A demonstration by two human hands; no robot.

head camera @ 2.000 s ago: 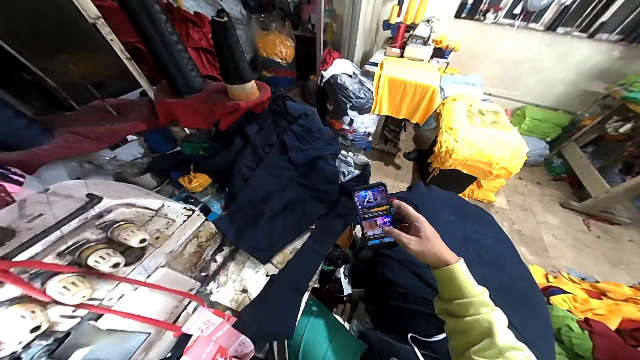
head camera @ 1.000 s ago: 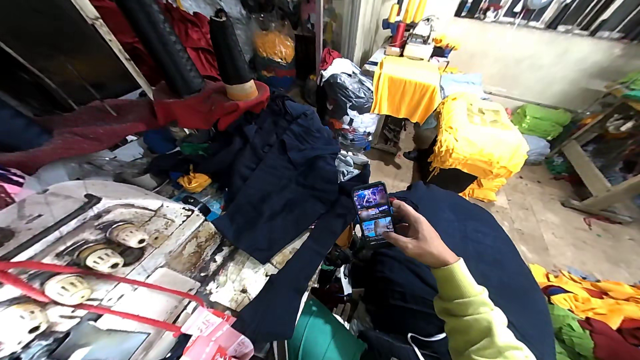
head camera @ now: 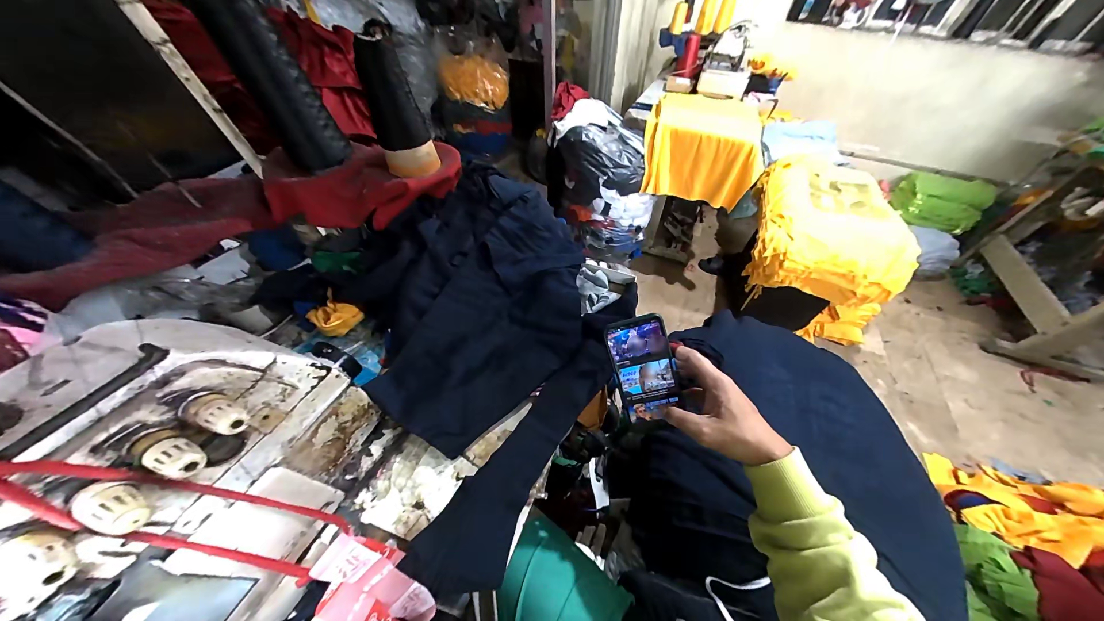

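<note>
My right hand, in a yellow-green sleeve, holds a smartphone upright, fingers at its right edge. Its lit screen shows a column of picture tiles. Beneath the phone and hand lies dark navy fabric, spread over what seems to be my lap. Left of the phone, a navy garment lies across a worn, stained work surface, one long strip of it hanging toward the bottom. My left hand is not in view.
At lower left is a sewing machine with white tension dials and red cords. Thread cones stand on red cloth behind. A stack of yellow fabric stands at right. Colourful cloths lie at lower right; a wooden frame stands beyond.
The pictures on the phone's screen have shifted between the frames. My right hand and the phone stay in nearly the same place.
</note>
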